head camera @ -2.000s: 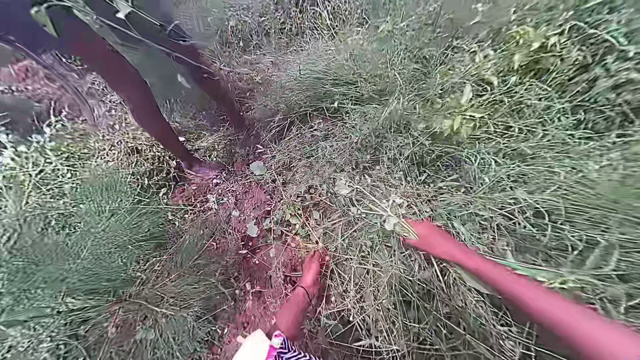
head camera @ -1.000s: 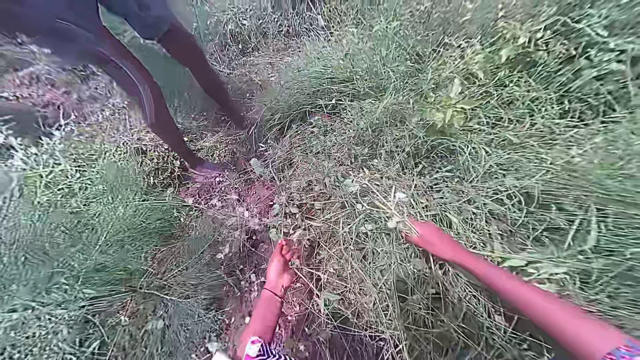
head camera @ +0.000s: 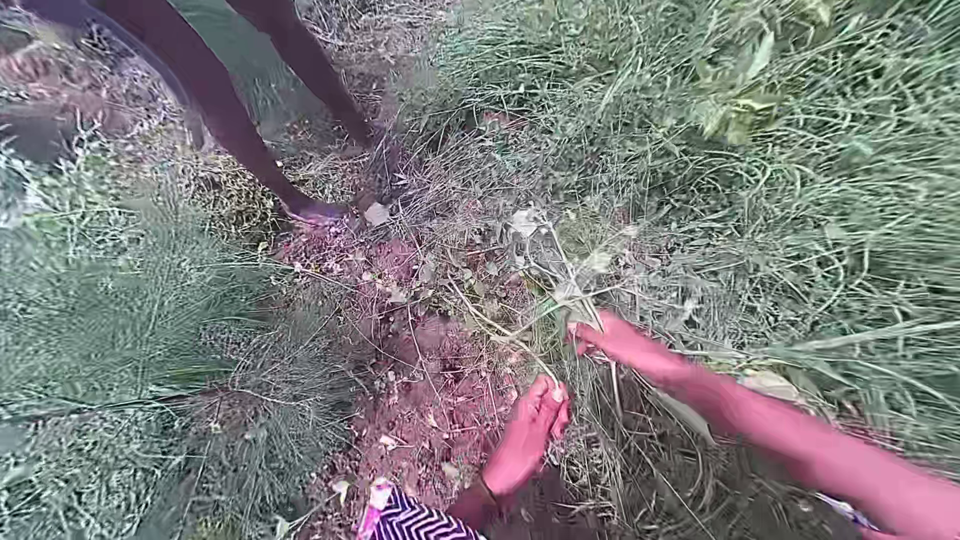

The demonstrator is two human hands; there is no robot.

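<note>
My right hand, right of centre, is closed around a bunch of leafy plant stems that spreads up and to the left over the grass. Just below and to the left of it, my left hand pinches the end of a thin pale stem between thumb and fingers. That stem runs up and left from the fingertips. A thin band circles my left wrist, and a zigzag-patterned cloth shows beneath it at the bottom edge.
Another person's bare legs stand at the upper left, one foot on reddish soil. Tall grass grows along the right side, and feathery green plants cover the left. Cut or fallen leaves lie on the soil.
My left hand has moved up and right, near my right hand, and now holds a stem end. The right hand keeps its bunch of stems.
</note>
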